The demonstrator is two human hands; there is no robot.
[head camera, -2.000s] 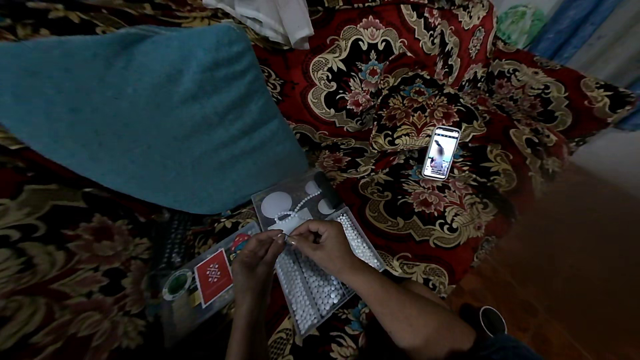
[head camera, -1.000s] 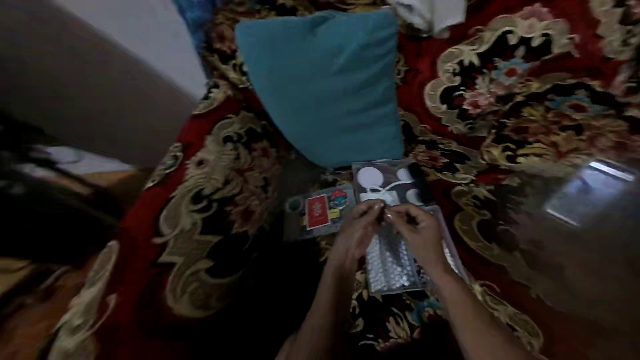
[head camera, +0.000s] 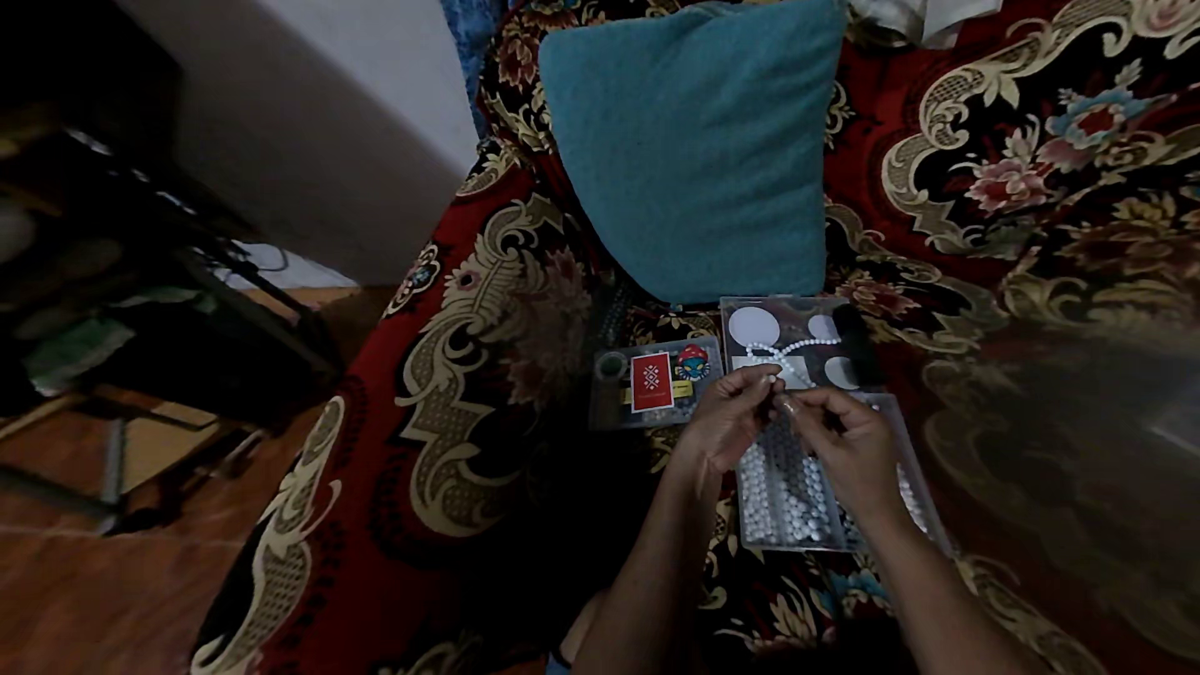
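My left hand [head camera: 736,412] and my right hand [head camera: 839,436] meet fingertip to fingertip over a clear plastic bead box [head camera: 797,544]. Both pinch the end of a string of white beads [head camera: 814,343], which loops over the box's raised lid [head camera: 797,314]. Which part of the string each hand grips is too small to tell. White beads [head camera: 797,497] fill the long compartments below my hands. Left of the box lies a second clear plastic case [head camera: 609,417], with a red patterned card [head camera: 652,382] and a red and blue figure [head camera: 694,362] on it.
A teal cushion [head camera: 698,150] leans on the sofa behind the boxes. The sofa has a red and black floral cover [head camera: 487,375]. White cloth [head camera: 947,14] lies at the upper right. At the far left, a dark metal-framed piece of furniture [head camera: 112,469] stands on the tiled floor.
The view has swung left, so the phone on the sofa, seen clearly earlier, is now at most a faint patch at the right edge. My hands stay together above the bead box.
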